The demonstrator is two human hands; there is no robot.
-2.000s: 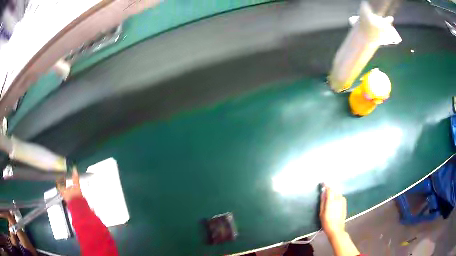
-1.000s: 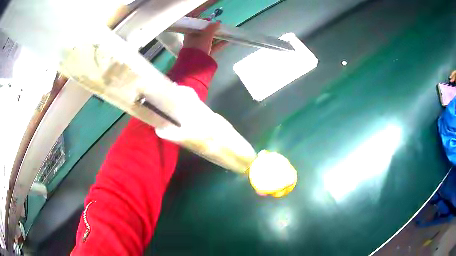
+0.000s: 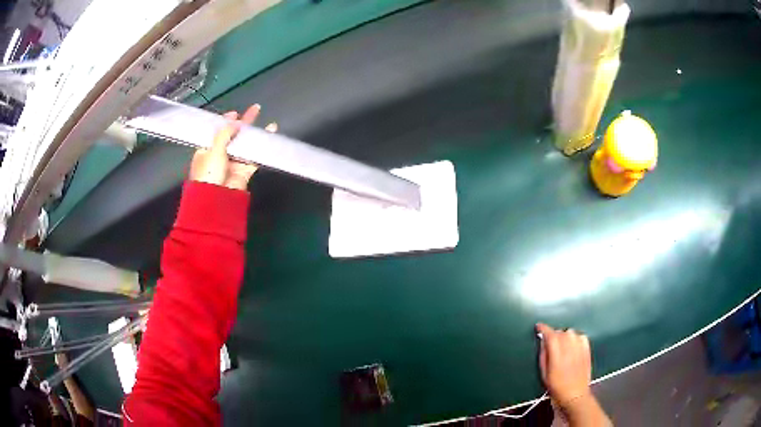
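A white lamp base [image 3: 394, 229] lies flat on the green tabletop at the centre, and its long silver-grey lamp arm [image 3: 334, 171] rises towards the upper left. My left hand [image 3: 227, 152], in a red sleeve, is closed around the lamp arm. My right hand [image 3: 567, 363] is at the table's front edge, pinching a small end of a white cable [image 3: 521, 412]; the plug is mostly hidden by the fingers. A small black square box [image 3: 365, 387] lies near the front edge between the hands.
A yellow duck-like figurine [image 3: 624, 156] stands beside a plastic-wrapped post [image 3: 587, 79]. Another wrapped post [image 3: 92, 273] and more lamp units are at the lower left, where another person's arm [image 3: 77, 394] shows. A blue stool [image 3: 734, 338] is beyond the right edge.
My left hand came from the lower left, reached across the far side, and now holds a lamp standing at the centre. My right hand was out of view one second ago and shows again.
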